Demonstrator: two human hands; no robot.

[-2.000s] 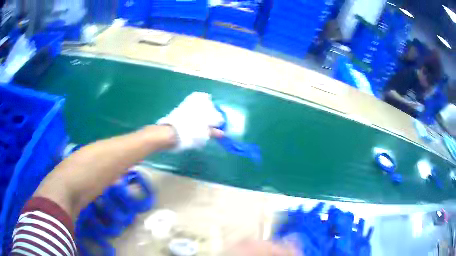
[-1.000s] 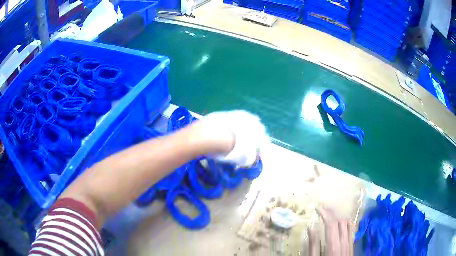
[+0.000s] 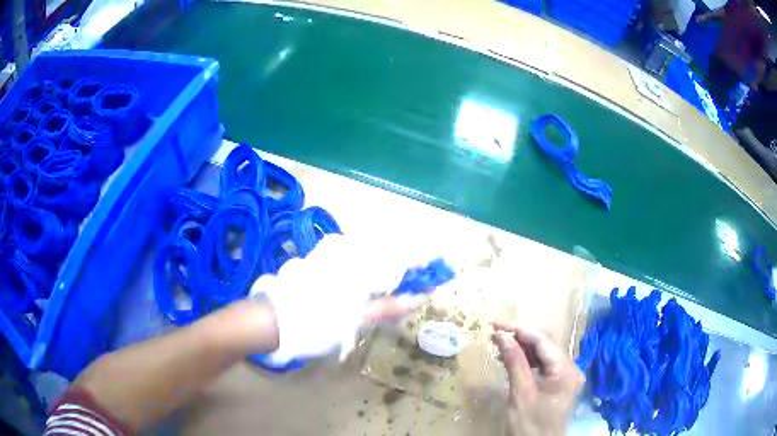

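Note:
My left hand (image 3: 319,302), in a white glove with bare fingertips, holds a blue ring (image 3: 426,277) above the cardboard; the glove hides much of it. My bare right hand (image 3: 541,375) pinches a thin pale stick (image 3: 479,330) at the right of a small white cup (image 3: 441,338). The stick reaches towards the cup; its tip is hard to make out. The cup sits on a brown-spotted cardboard mat (image 3: 400,373). Loose blue oval rings (image 3: 230,247) lie in a heap left of my left hand.
A blue bin (image 3: 141,213) full of rings stands at left. A pile of blue strips (image 3: 652,362) lies at right. Beyond runs a green belt (image 3: 383,111) carrying a joined ring and tail (image 3: 569,160). A person (image 3: 737,43) is at the far upper right.
My left hand has moved from the ring heap towards the cup, now with a blue ring. My right hand has come beside the cup with the stick. The joined part shows further up the belt view.

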